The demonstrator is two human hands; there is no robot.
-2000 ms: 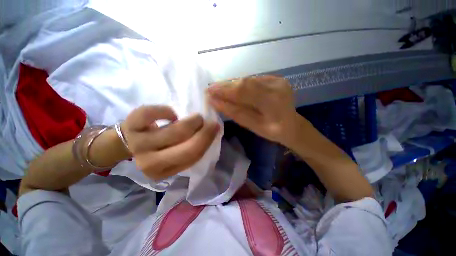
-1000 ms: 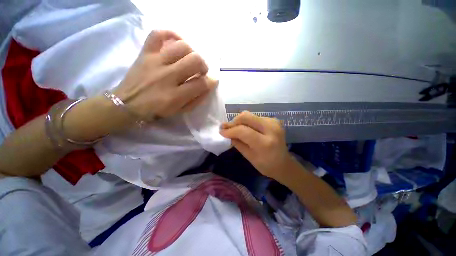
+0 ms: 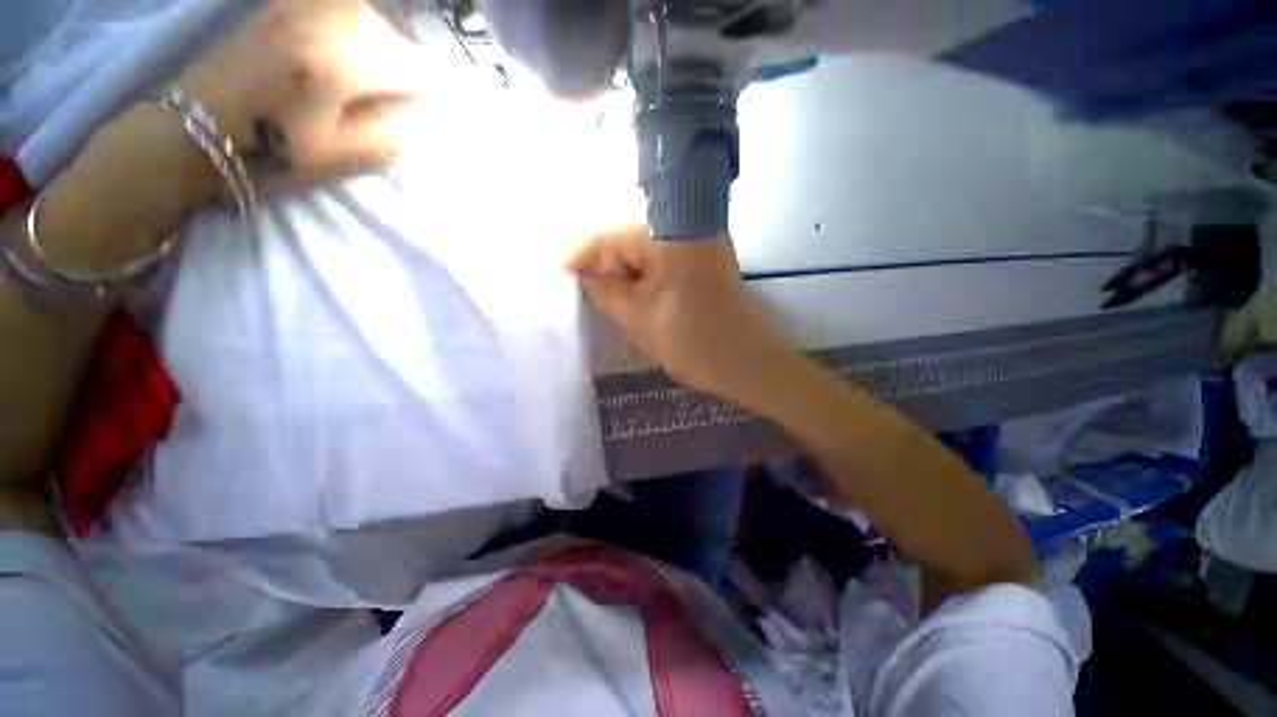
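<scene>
A large white cloth [image 3: 350, 378] lies across the table's front edge at the left, its right edge hanging over the ruler strip. A red fabric part [image 3: 119, 420] shows at its left. My left hand [image 3: 315, 98] lies on the cloth at the upper left, partly washed out by glare; its fingertips press or pinch the cloth. My right hand [image 3: 665, 294] pinches the cloth's right edge, below the grey ribbed knob [image 3: 689, 175] of the sewing machine. The needle area is lost in the bright light.
A ruler strip [image 3: 896, 378] runs along the table's front edge. Dark snips [image 3: 1148, 276] lie at the table's right. A blue crate [image 3: 1106, 493] with white pieces is below at the right. A dark blue cloth or cover [image 3: 1120, 56] shows at the upper right.
The view has shifted towards the machine head. My left hand has moved up and left, my right hand up under the knob. The cloth is now spread flatter between them.
</scene>
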